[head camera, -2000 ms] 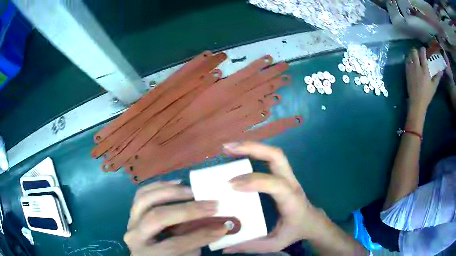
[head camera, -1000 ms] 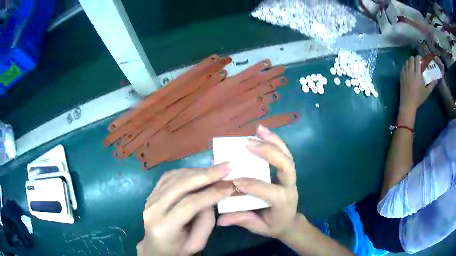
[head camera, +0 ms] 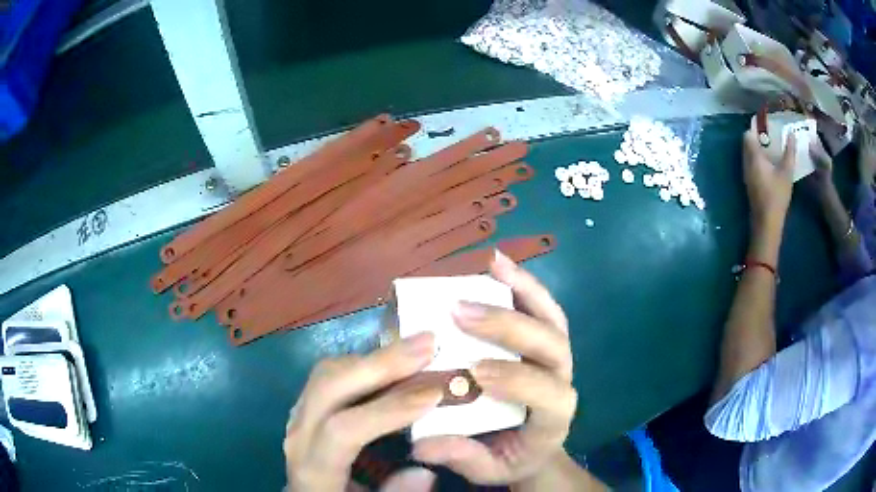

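Observation:
A white housing (head camera: 457, 334) is held end-up between my two bare hands at the lower centre. The rounded tip of a brown strap (head camera: 444, 388) lies flat against its end face, with a white button (head camera: 459, 386) in the strap hole. My left hand (head camera: 370, 413) holds the strap near its tip, with fingertips on the housing's left side. My right hand (head camera: 523, 375) grips the housing from the right, fingers over the face and thumb below. The rest of the strap is mostly hidden by my left hand.
Loose brown straps (head camera: 336, 231) lie fanned behind my hands. Loose white buttons (head camera: 582, 180) and a clear bag of buttons (head camera: 567, 48) are beyond, to the right. White parts (head camera: 46, 384) lie at the left edge. A metal rail (head camera: 91, 229) crosses behind. Another person's arm (head camera: 764, 279) holds a housing at right.
The button in the strap tip, covered by fingers one second ago, shows again. The housing has moved up since two seconds ago. The other person's housing is turned differently.

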